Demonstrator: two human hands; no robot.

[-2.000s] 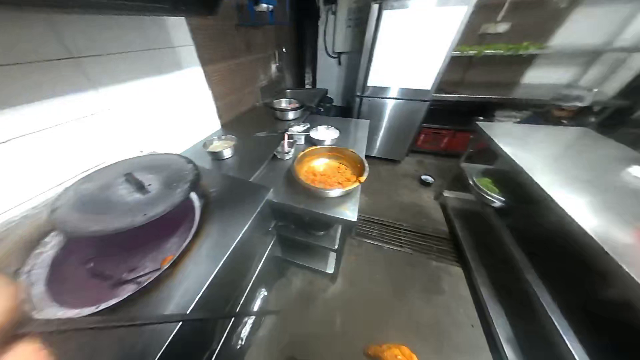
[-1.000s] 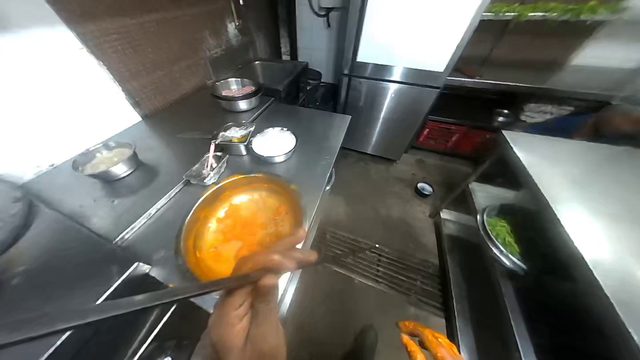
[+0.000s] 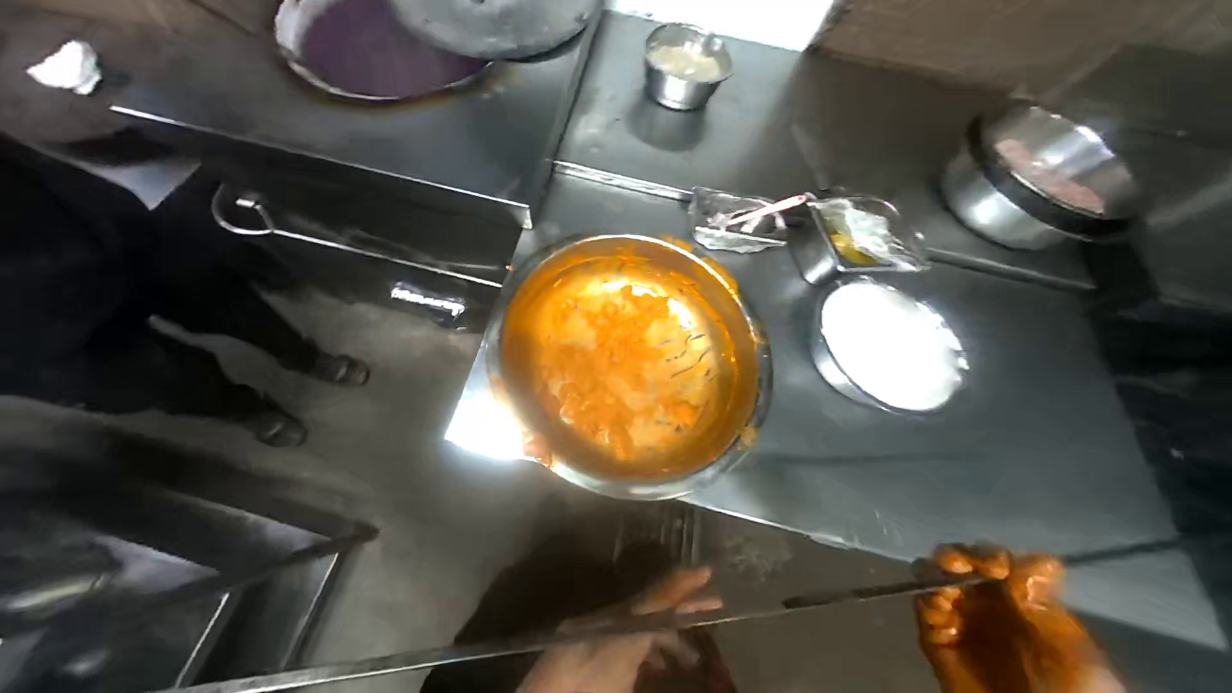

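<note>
A long dark metal skewer (image 3: 423, 662) runs across the bottom of the head view, rising to the right. My left hand (image 3: 626, 630), blurred, is around it near the bottom middle. My right hand (image 3: 1001, 616), coated in orange marinade, grips the skewer further right, its fingers curled over it. Above and between the hands, a large steel bowl (image 3: 760, 385) with orange marinade and pieces (image 3: 616, 346) in it sits at the counter's edge. Right of this bowl is a round steel container of white powder or paste (image 3: 890, 346).
A steel counter (image 3: 924, 472) holds a clear tray with a pink-handled utensil (image 3: 741, 219), a small steel bowl (image 3: 680, 82) and stacked steel pots (image 3: 1011, 207). A large round vessel (image 3: 380, 94) with a lid (image 3: 491, 24) stands upper left. A person in dark clothes (image 3: 87, 289) is at the left.
The view has swung strongly. The orange-coated right hand and the person in dark clothes have come into view. A hand was on the skewer one second ago; two are on it now.
</note>
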